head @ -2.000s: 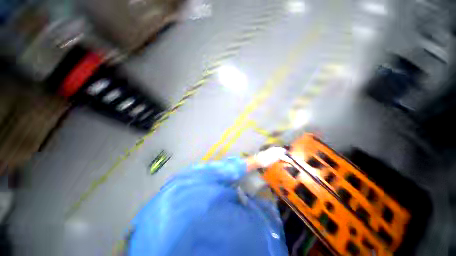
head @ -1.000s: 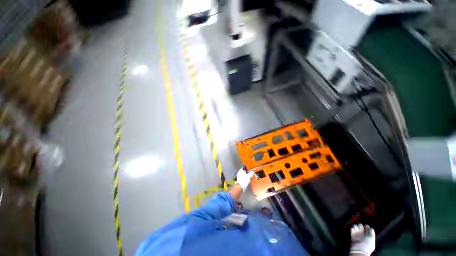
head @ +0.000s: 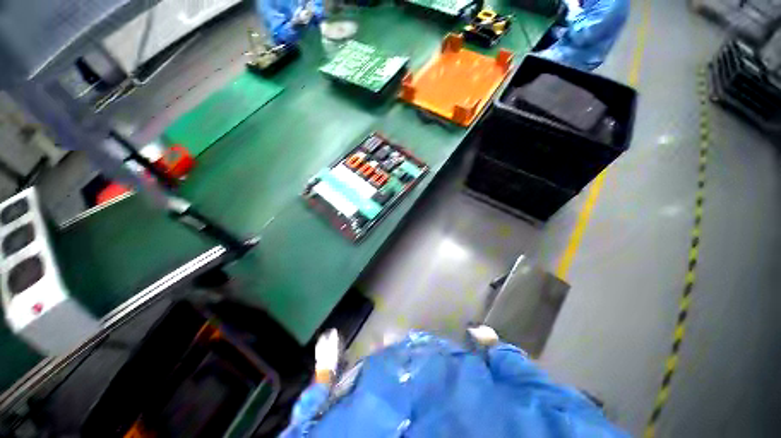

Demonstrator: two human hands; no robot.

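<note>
A populated circuit board in its dark carrier (head: 396,181) lies on the green bench, with orange blocks in a row and teal strips (head: 355,186) beside its white area. My left hand (head: 327,351), white-gloved, is near the bench's front corner, below the board, with nothing visible in it. My right hand (head: 482,334), also gloved, is small and partly hidden by my blue sleeve, close to a grey flat panel (head: 533,304); contact cannot be told. Neither hand touches the board.
The bench (head: 295,291) carries an orange ribbed tray (head: 456,79) and another green board (head: 364,68). A black tote (head: 548,141) stands right of the bench, and a black bin (head: 264,389) with orange edges is lower left. Two people in blue smocks are at the far end.
The view has swung from the aisle and bin to the bench. My left hand has left the orange cut-out plate, which is no longer clearly seen in front of me.
</note>
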